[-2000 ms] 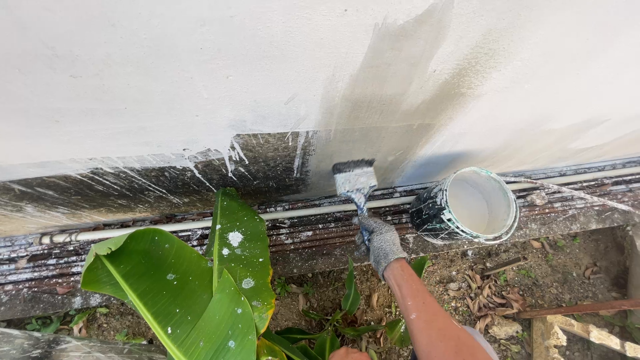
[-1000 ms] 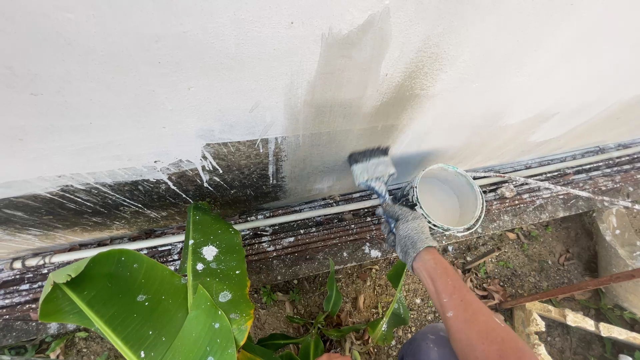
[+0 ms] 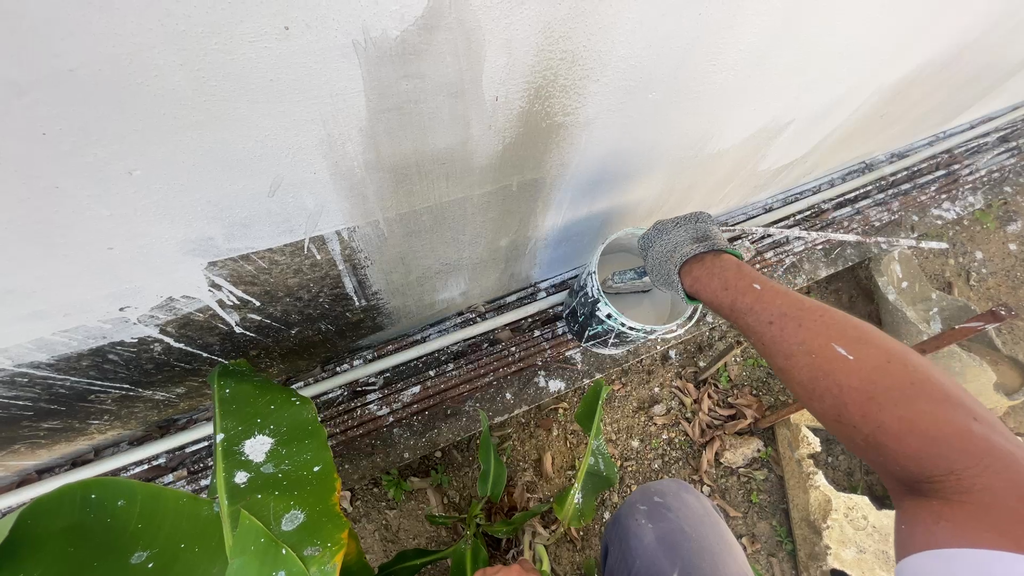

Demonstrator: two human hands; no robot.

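My right hand (image 3: 686, 246), in a grey knitted glove, grips a paintbrush (image 3: 626, 279) over the paint bucket (image 3: 602, 318). The brush's bristles are hidden down in the bucket, which holds whitish paint (image 3: 640, 307). The bucket is dark and splashed with white, and stands on the rods beside the wall (image 3: 240, 144). A thin wet grey coat (image 3: 456, 216) covers part of the wall left of the bucket, next to a dark uncoated patch (image 3: 280, 312). A small part of my left hand (image 3: 509, 569) shows at the bottom edge, among the plants; what it touches cannot be seen.
A pale pipe (image 3: 432, 344) and paint-spattered metal rods (image 3: 480, 368) run along the wall's foot. Large green leaves (image 3: 276, 472) with white splashes stand at lower left. Smaller plants (image 3: 491, 464), dry leaves (image 3: 716, 412), broken concrete (image 3: 848, 520) and a rusty bar (image 3: 964, 328) lie nearer me.
My right hand has moved the brush from the wall into the bucket. In both earlier frames the brush was at the wall, left of the bucket.
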